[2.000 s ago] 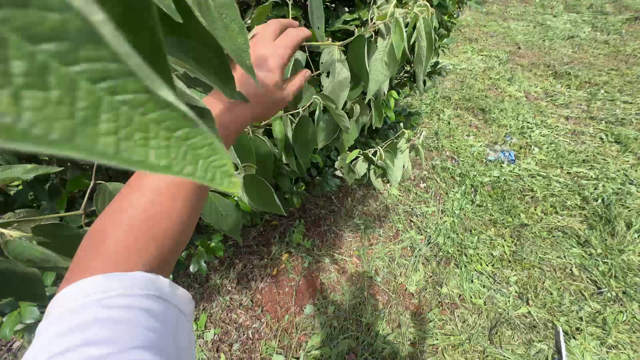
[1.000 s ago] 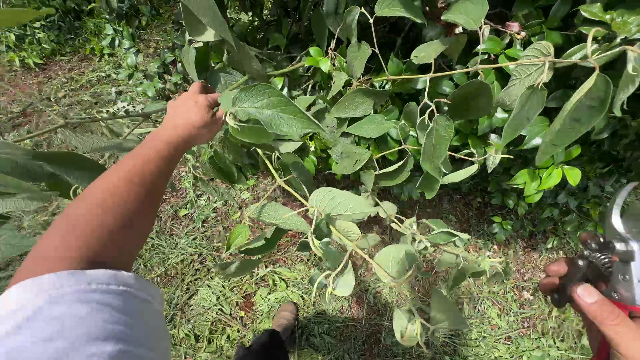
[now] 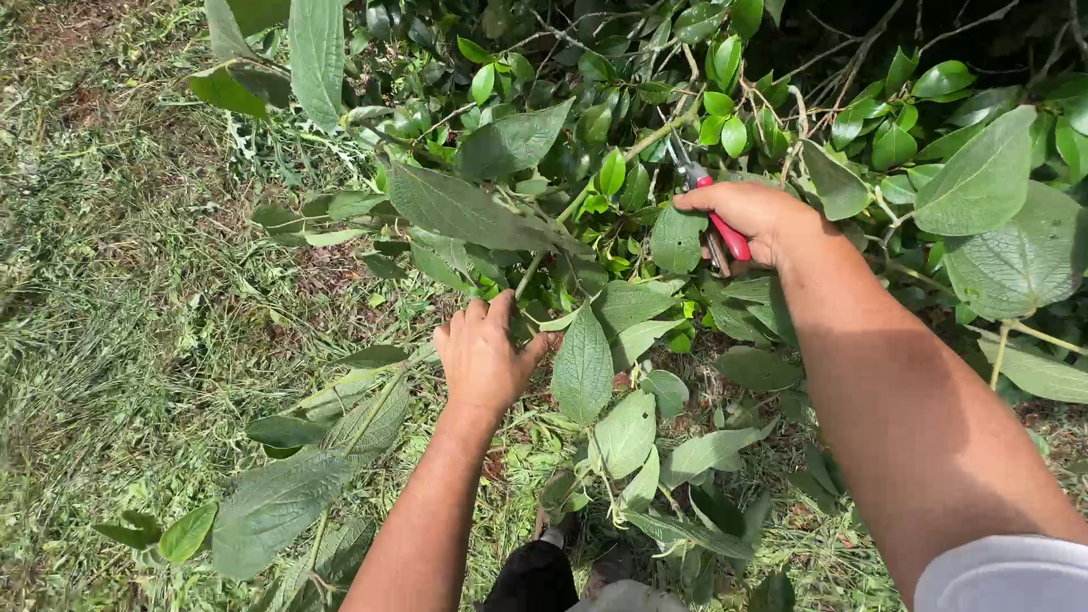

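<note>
My left hand [image 3: 489, 353] grips a leafy green branch [image 3: 586, 194] near the middle of the view; its fingertips are partly hidden by stem and leaves. At the upper right, my right hand [image 3: 752, 219] is closed around red-handled pruning shears [image 3: 718, 225]. The metal blades point up and left and lie at or close to the upper part of the same branch; whether they touch it is hard to tell. Large fuzzy leaves [image 3: 583, 367] hang between and below the hands.
A dense shrub with small glossy leaves [image 3: 733, 136] and bare twigs fills the top and right. Cut grass [image 3: 170, 340] covers the ground at left. My leg and foot [image 3: 534, 574] show at the bottom, with more large leaves beside them.
The right hand has come from the right edge to the branch with the shears. The left hand now holds the branch lower in the view. The view has shifted.
</note>
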